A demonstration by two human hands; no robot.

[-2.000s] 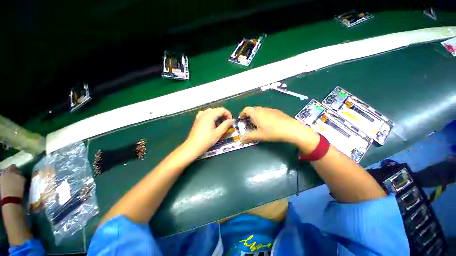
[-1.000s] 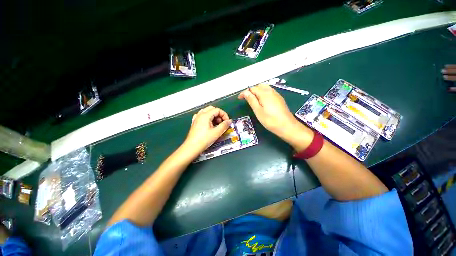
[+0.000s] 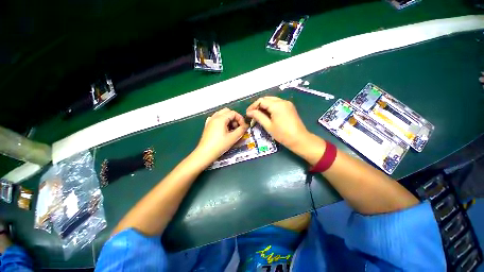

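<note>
An open phone body (image 3: 245,154) lies at a slant on the mat under my hands, with orange ribbon, white areas and a green patch at its right end. My left hand (image 3: 223,133) is over its upper left part, thumb and fingers pinched together. My right hand (image 3: 278,121) is at its upper edge, fingertips pinched close to the left ones. My fingers cover part of the body, and anything thin between the fingertips is too small to make out. A black cable bundle (image 3: 126,166) with gold-brown ends lies left of my hands.
Two phone bodies (image 3: 365,137) (image 3: 392,117) overlap at right. Clear plastic bags (image 3: 71,204) lie at left. White bits (image 3: 313,92) lie by the white strip (image 3: 175,112). Phone bodies (image 3: 207,55) (image 3: 287,34) are on the belt. Another person's sleeve (image 3: 15,259) shows lower left.
My right hand first moved up and away from the phone body towards the white strip, then came back beside my left fingertips. The belt's phone bodies have shifted right and up in view.
</note>
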